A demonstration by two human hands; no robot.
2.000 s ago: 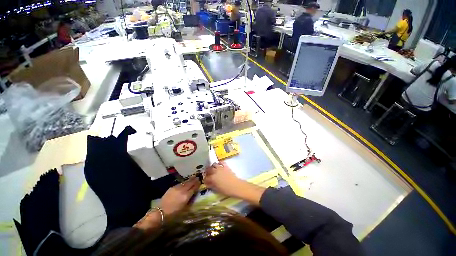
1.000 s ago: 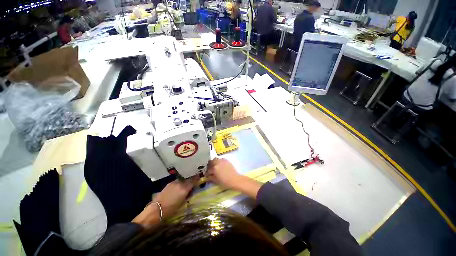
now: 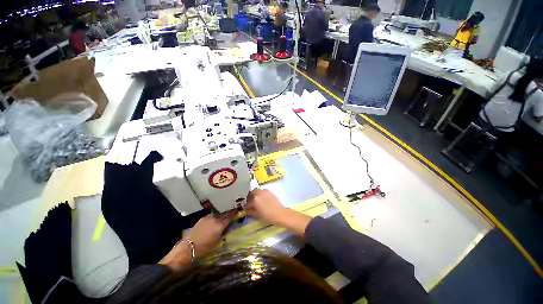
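The white sewing machine head (image 3: 215, 172) with a round red logo stands in front of me. My left hand (image 3: 209, 230), with a bracelet at the wrist, is under the front of the head, left of the needle area. My right hand (image 3: 262, 205) is just right of the needle area, fingers bent inward. A small dark bit shows between the fingertips, too small to identify; the fingers and head hide the needle area. A yellow plate (image 3: 269, 171) lies right of the head. A long stack of black pieces (image 3: 138, 208) lies left of the machine.
A second black stack (image 3: 50, 252) is at far left, near a clear plastic bag (image 3: 53, 136) and a cardboard box (image 3: 68, 86). Red-handled snips (image 3: 370, 193) lie at right below a screen (image 3: 376, 78). Thread cones (image 3: 281, 47) stand behind. Several people are in the background.
My left hand has moved slightly away from the needle area compared with two seconds ago, and less dark fabric shows beside it. My right hand stays near the needle. The black stacks have not moved.
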